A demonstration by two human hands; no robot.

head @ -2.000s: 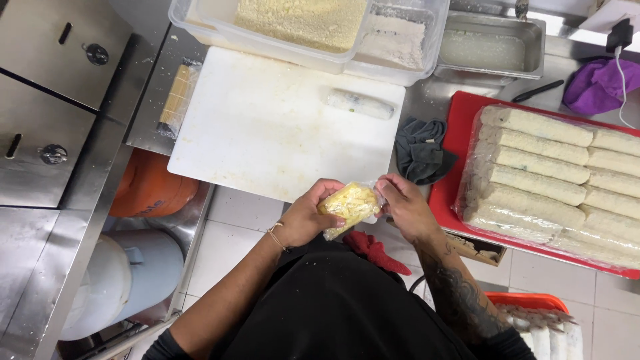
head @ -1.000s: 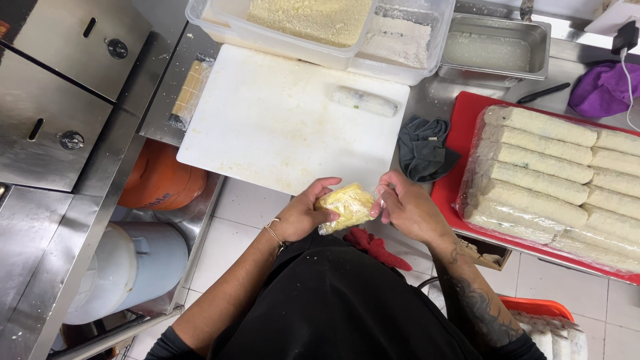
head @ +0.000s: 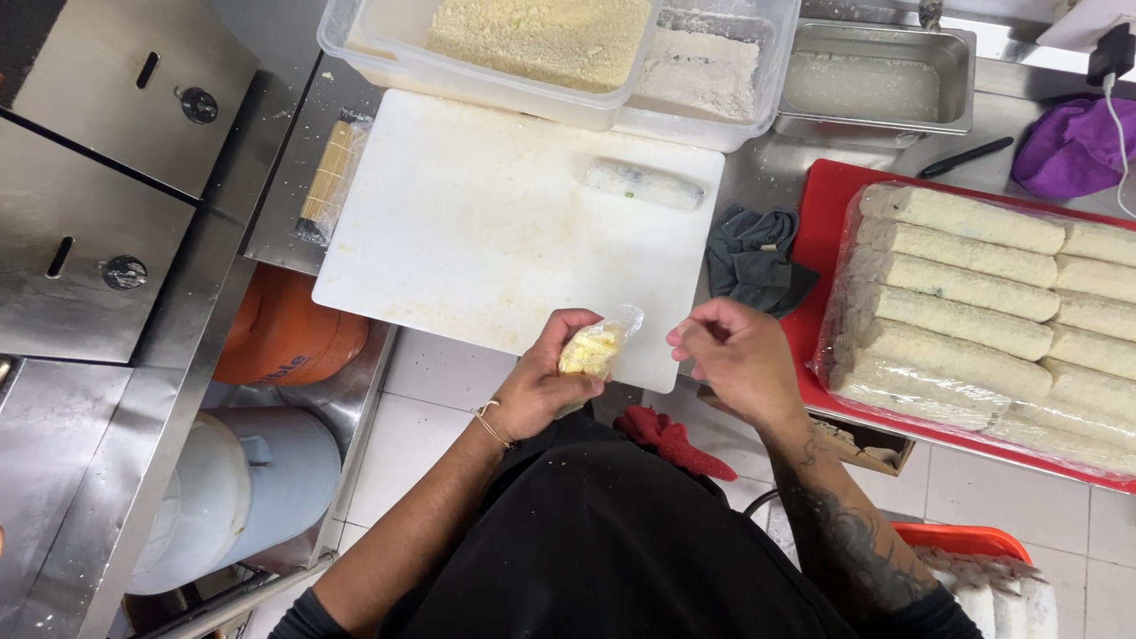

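My left hand [head: 550, 377] is closed around a plastic-wrapped packet of yellow food [head: 592, 349], whose loose film sticks up at its top right. To the right of the packet, my right hand [head: 737, 351] is apart from it, fingertips pinched together; whether a scrap of film is between them I cannot tell. Beyond both hands lies a white cutting board [head: 497, 231], with a film-wrapped roll [head: 645, 182] on its upper right part. A bamboo mat wrapped in film [head: 328, 182] is left of the board.
Plastic tubs of crumbs [head: 541, 40] and white flour [head: 697, 75] stand behind the board, beside a steel pan of liquid [head: 865, 84]. At right are a dark cloth [head: 759, 257], a black marker [head: 966, 157] and a red tray [head: 821, 200] bearing crumb-coated rolls [head: 967, 284].
My right hand has moved off the packet to the right. The packet now stands more upright in my left hand, with its film end raised.
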